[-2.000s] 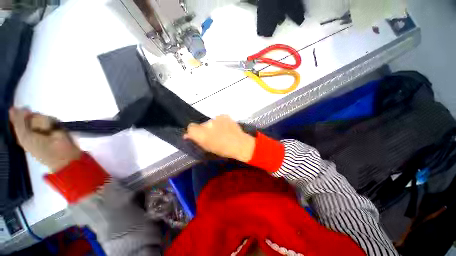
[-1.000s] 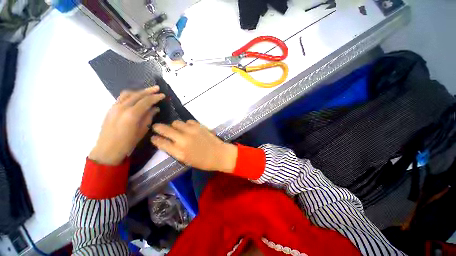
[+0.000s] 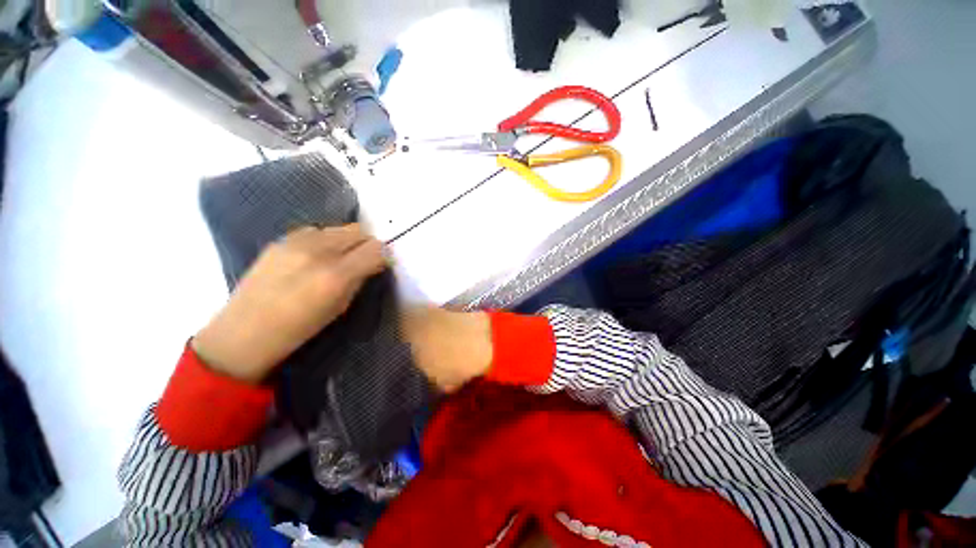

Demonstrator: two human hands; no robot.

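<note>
A dark checked fabric panel (image 3: 280,198) runs from just left of the presser foot (image 3: 348,145) down over the table's front edge. My left hand (image 3: 294,294) lies on the panel, thumb and fingers pinched together at its right edge. My right hand (image 3: 444,345) is at the panel's right side, near the table edge; its fingers are blurred and partly hidden by the cloth. Scissors (image 3: 504,141) with one red and one yellow handle lie right of the needle area, blades towards it.
The white sewing machine head (image 3: 193,64) stands at the upper left. Black scraps (image 3: 559,30) lie behind the scissors. Dark cloth lies at the far left edge (image 3: 21,439). A large dark bundle (image 3: 749,310) and a blue bin (image 3: 738,203) are below the table edge at right.
The far end of the panel has stayed left of the foot, while its near part now hangs over the table edge. My left hand has closed at its right edge; my right hand has moved lower.
</note>
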